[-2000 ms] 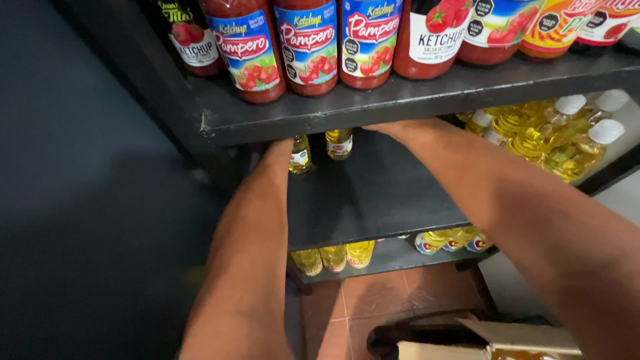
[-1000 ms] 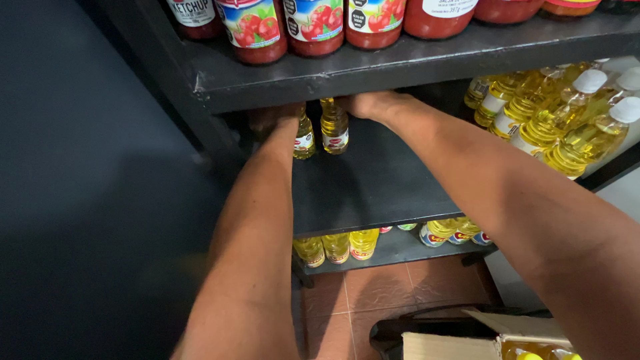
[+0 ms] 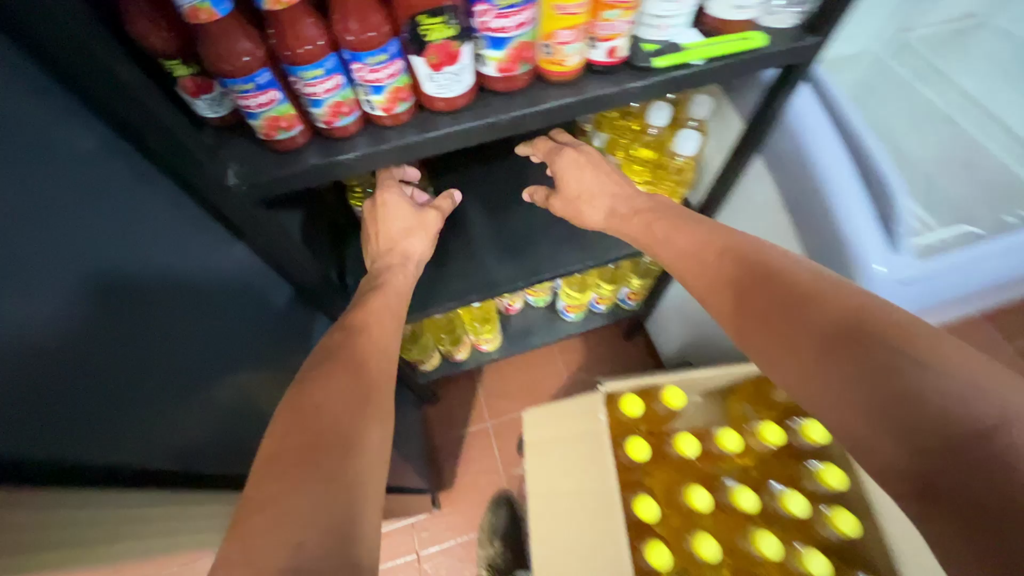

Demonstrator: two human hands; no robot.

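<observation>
My left hand (image 3: 406,210) is at the left of the middle shelf (image 3: 496,240), fingers apart, in front of small oil bottles (image 3: 360,192) that it partly hides. I cannot tell whether it touches them. My right hand (image 3: 572,180) hovers over the same shelf, fingers spread and holding nothing, just left of white-capped bottles of yellow oil (image 3: 646,152). Below my right forearm stands an open cardboard box (image 3: 570,480) filled with bottles of amber oil with yellow caps (image 3: 744,498).
Ketchup bottles (image 3: 320,88) line the upper shelf, with a bright green strip (image 3: 710,50) at its right. More oil bottles (image 3: 480,324) stand on the lower shelf. A dark panel (image 3: 120,280) is at the left, a white bin-like unit (image 3: 864,192) at the right, and a shoe (image 3: 502,532) below.
My hands, earlier at the small bottles under the upper shelf, have come apart; the right one has moved right, away from them. The view has swung to show more of the box.
</observation>
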